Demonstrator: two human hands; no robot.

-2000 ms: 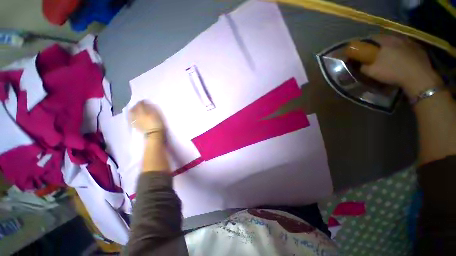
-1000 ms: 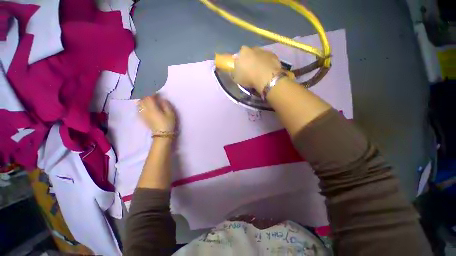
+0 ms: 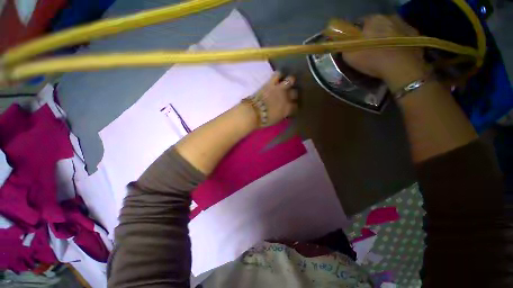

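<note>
The pale pink-lilac garment panel (image 3: 147, 135) lies flat on the grey pressing table (image 3: 360, 163), with a magenta block (image 3: 247, 166) beside its seam. A narrow outlined rectangle (image 3: 177, 117) shows on the panel, partly behind my left forearm. My left hand (image 3: 277, 101) is at the panel's right end edge, at the top of the magenta block; its fingers are bent and blurred, and whether they pinch the edge cannot be told. My right hand (image 3: 385, 48) grips the orange handle of the steam iron (image 3: 349, 81), right of the panel, its pointed silver soleplate edge showing.
A yellow hose (image 3: 225, 55) loops across the top of the view, in front of the table and iron. A magenta and pale heap (image 3: 34, 163) lies at the left. Magenta scraps (image 3: 382, 215) lie on the dotted surface at lower right. Blue and red items are at the upper left.
The iron has moved off the panel to the right in my right hand. My left hand has moved from the panel's left part to its right end edge. The hose now stretches across the view.
</note>
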